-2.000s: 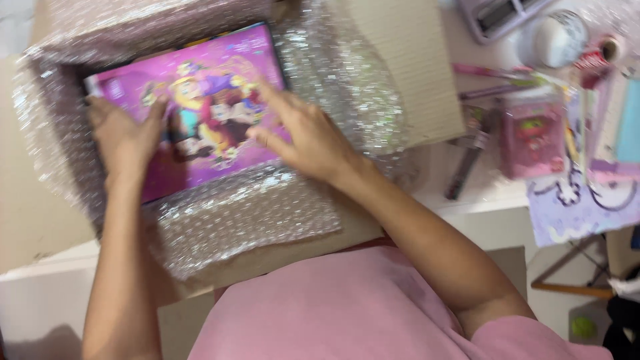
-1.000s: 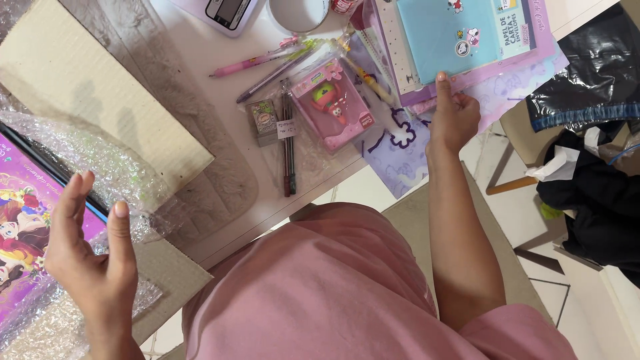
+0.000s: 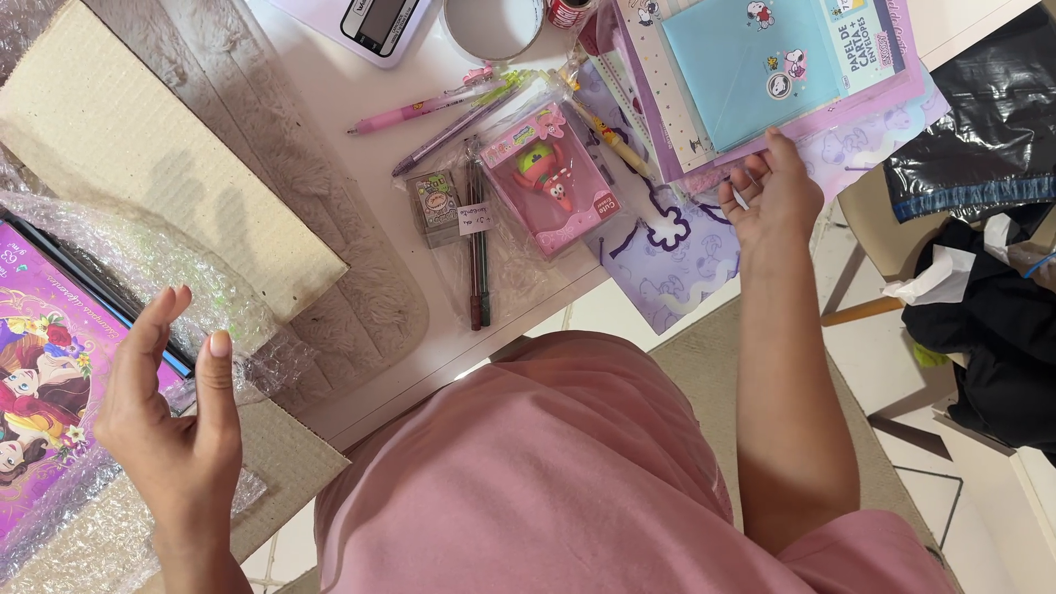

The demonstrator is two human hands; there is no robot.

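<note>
My left hand (image 3: 177, 396) is raised with thumb and fingers apart, holding nothing, over the bubble wrap (image 3: 223, 289) that lines an open cardboard box. Beside it lies a purple notebook (image 3: 49, 371) with princess artwork, on top of other items with dark and blue edges. At the right, my right hand (image 3: 775, 190) has its fingertips on the lower edge of a stack of stationery: a blue letter-paper and envelope pack (image 3: 742, 66) with dog stickers, over pink and lilac sheets. Whether the fingers pinch the edge is hard to tell.
Between my hands on the white table lie a boxed character eraser (image 3: 551, 186), two dark pens (image 3: 478, 272) in a clear bag, a pink pen (image 3: 421, 109) and a purple pen (image 3: 454, 132). Behind stand a tape roll (image 3: 495, 25) and digital scale (image 3: 384, 21). A cardboard flap (image 3: 165, 157) juts over a fluffy mat (image 3: 355, 289).
My right hand has gone from the notebook in the box to the stationery stack on the right. My left hand has come off the notebook. The view has swung right.
</note>
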